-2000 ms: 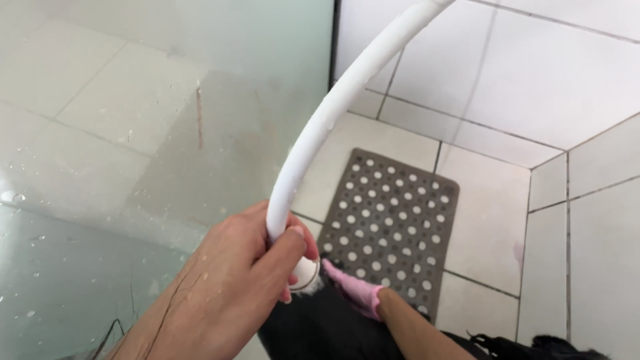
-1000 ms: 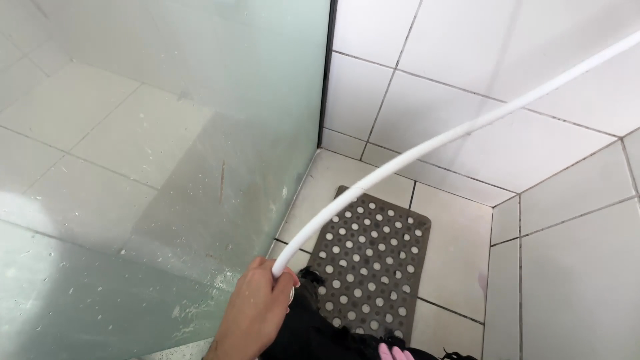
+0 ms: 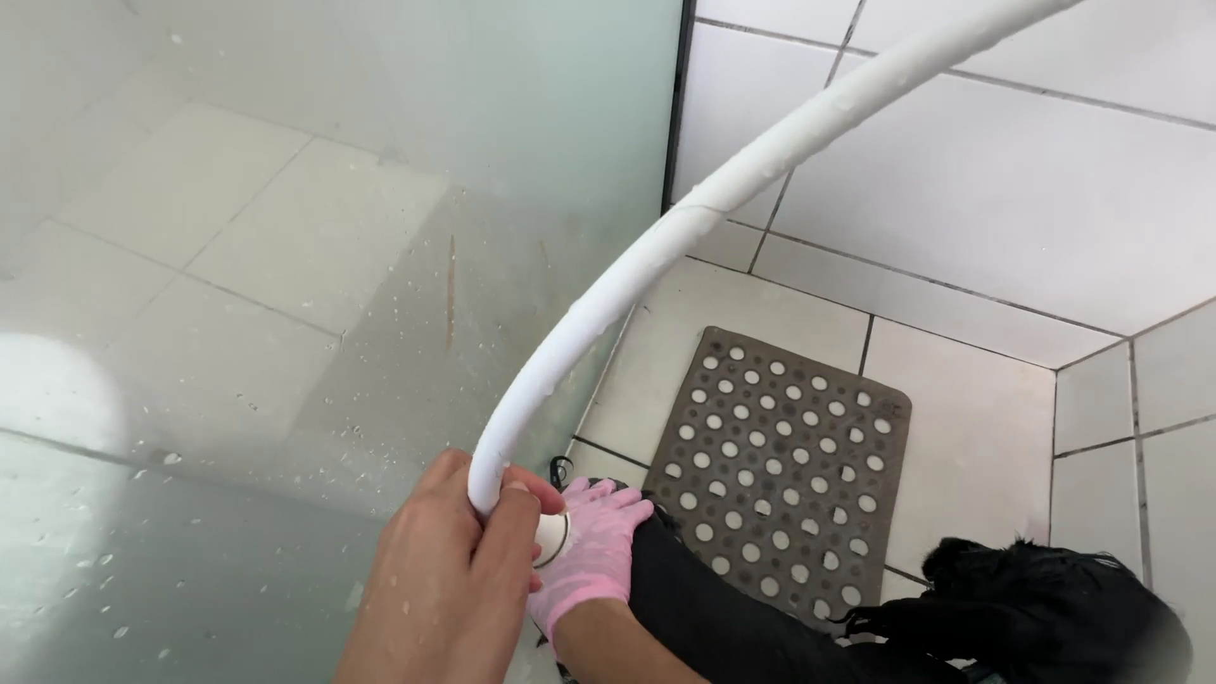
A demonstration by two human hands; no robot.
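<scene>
My left hand (image 3: 456, 560), bare, grips the end of a white hose (image 3: 608, 294) near a round white shower head (image 3: 551, 538), which is mostly hidden behind the fingers. From there the hose arcs up to the top right. My right hand (image 3: 598, 546), in a pink glove (image 3: 603, 541), lies with fingers spread on wet black fur (image 3: 722, 598), just right of the shower head. The fur belongs to an animal, perhaps a dog, whose shaggy black part (image 3: 1054, 608) shows at the lower right. Part of the gloved palm is hidden by my left hand.
A grey rubber bath mat (image 3: 788, 456) with round holes lies on the tiled floor (image 3: 959, 446). On the left stands a glass shower panel (image 3: 380, 237) with water drops. White tiled walls (image 3: 950, 180) bound the back and right.
My gloved right hand, barely in view at the bottom a second ago, is now beside the shower head on the black fur. More of the black animal shows at the lower right.
</scene>
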